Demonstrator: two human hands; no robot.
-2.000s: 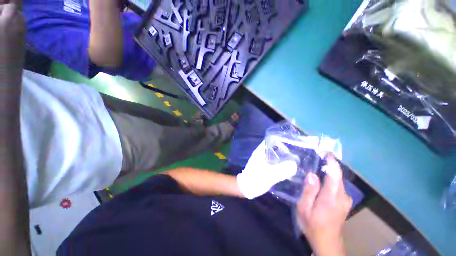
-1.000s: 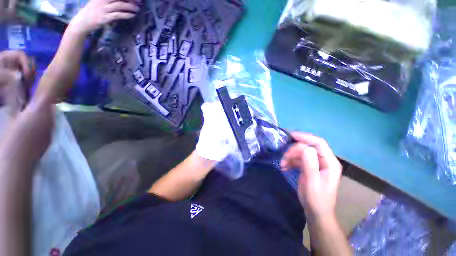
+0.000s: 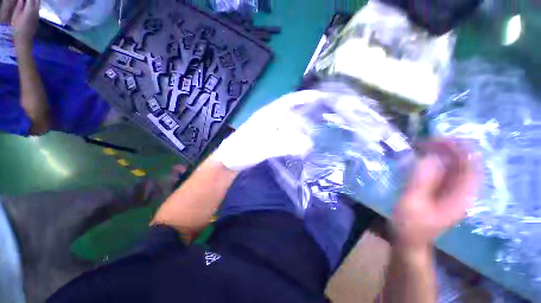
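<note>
My left hand [image 3: 267, 133], in a white glove, reaches to the front of the jig and holds crinkly clear plastic film [image 3: 326, 177]. The film glares and hangs below and right of the glove; whether a case is inside cannot be told. My bare right hand [image 3: 436, 192] is blurred, right of the film, near the bench edge. Whether it holds anything cannot be told. The cream block of the jig [image 3: 391, 50], under clear film, stands beyond my hands. Its black base is mostly hidden.
A black tray [image 3: 252, 65] of scattered black fittings lies at upper left, with loose black parts [image 3: 261, 29] beside it. Shiny clear cases [image 3: 492, 154] are piled at right. An open carton [image 3: 362, 269] is below the bench edge. A person in blue [image 3: 53, 83] is at far left.
The view has shifted. My left hand has moved from above my lap toward the jig. My right hand has moved right, near the pile. The black fitting seen by my glove is no longer visible.
</note>
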